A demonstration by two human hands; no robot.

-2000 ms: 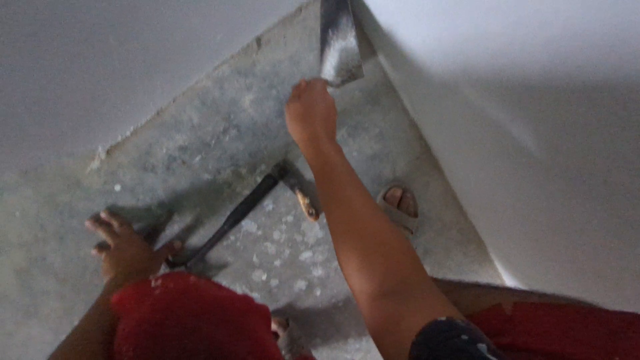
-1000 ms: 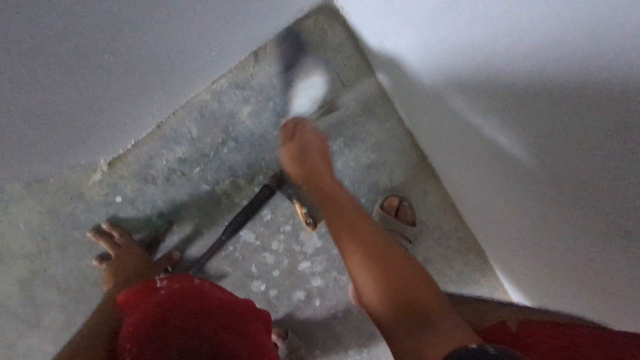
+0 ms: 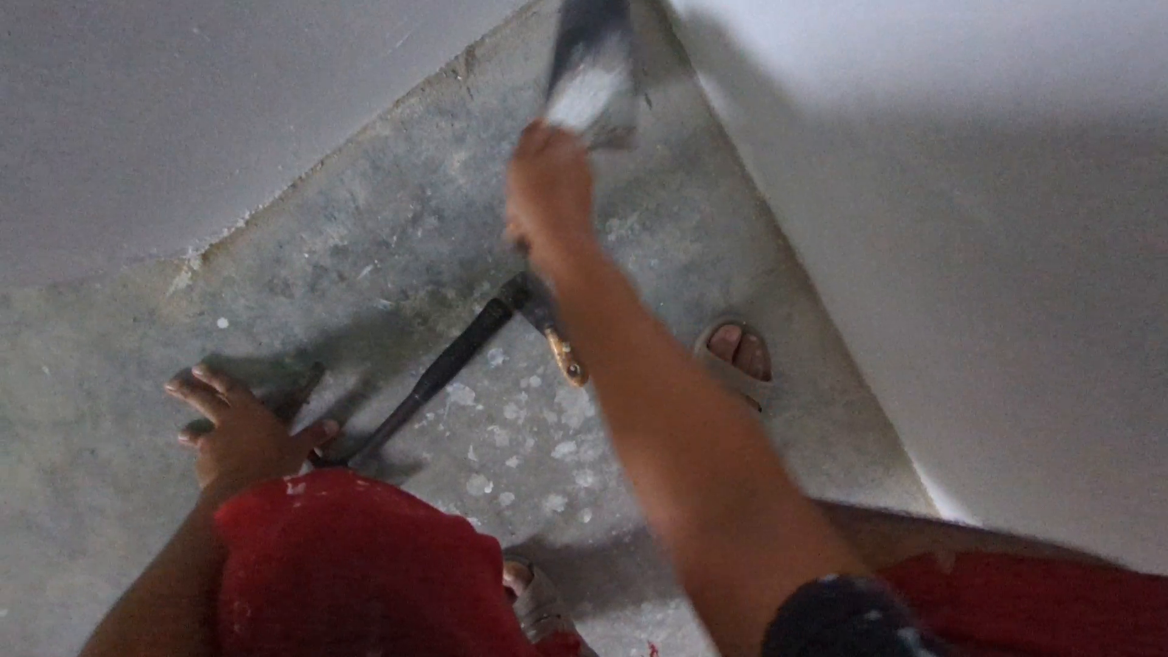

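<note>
My right hand [image 3: 552, 187] grips a wide flat metal blade [image 3: 593, 82], blurred, with a whitish patch on it, near the corner where two walls meet the floor. The blade's handle is mostly hidden in my fist. My left hand [image 3: 242, 429] has its fingers spread low over the floor at the left, and a small dark object [image 3: 306, 388] lies beside its thumb. Between the hands lies a long black-handled tool [image 3: 447, 360], its lower end partly hidden by my red-clad knee. A putty knife with a wooden handle [image 3: 566, 358] lies by its upper end, partly behind my right forearm.
The grey concrete floor [image 3: 511, 438] bears pale splatters. A pale wall [image 3: 182, 119] runs along the upper left, with a rough lower edge, and another wall [image 3: 985, 228] rises at the right. My sandalled feet [image 3: 741, 356] are on the floor between them.
My right hand and the blade have moved up toward the corner since one second ago, after coming back from it earlier. My left hand and the tools on the floor have stayed put.
</note>
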